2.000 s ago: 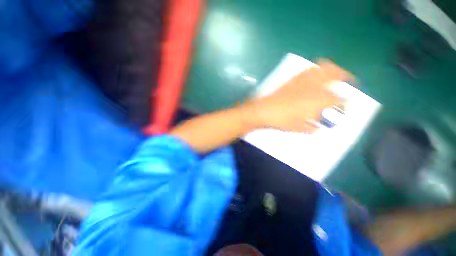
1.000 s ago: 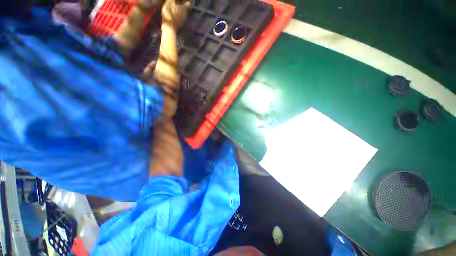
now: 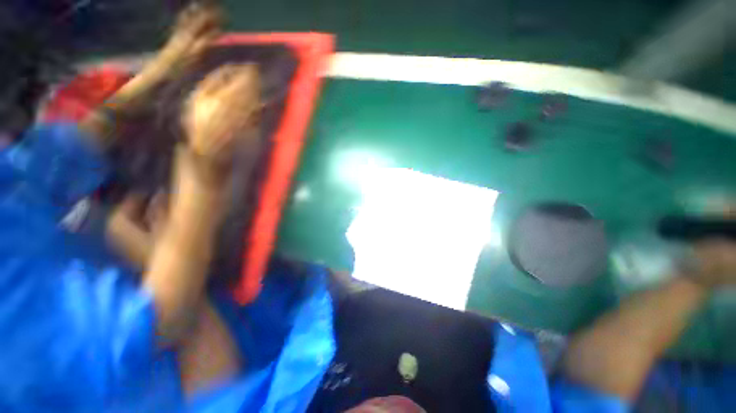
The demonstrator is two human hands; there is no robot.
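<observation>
My right hand (image 3: 717,260) is at the right edge, cut off and blurred, closed around a long black tool that looks like the electric screwdriver (image 3: 692,227). My left forearm passes under another person's arm; what seems to be my left hand (image 3: 133,230) is low over the left side of the black compartment tray (image 3: 270,89), blurred and partly hidden. Whether it holds anything cannot be told. Blurred dark round lens units (image 3: 518,135) stand at the back of the green bench. The white paper sheet (image 3: 424,238) lies in front of me.
The red crate (image 3: 278,173) surrounds the black tray at the left. A person in blue reaches over it with both hands. A second red tray (image 3: 85,93) is beyond. A grey round mesh-topped dish (image 3: 558,246) sits right of the paper. A white strip (image 3: 436,71) edges the bench.
The view has swung, so the crate and paper appear further left. My right hand with the black tool has come into view. My left hand appears lower, beneath the other person's arm.
</observation>
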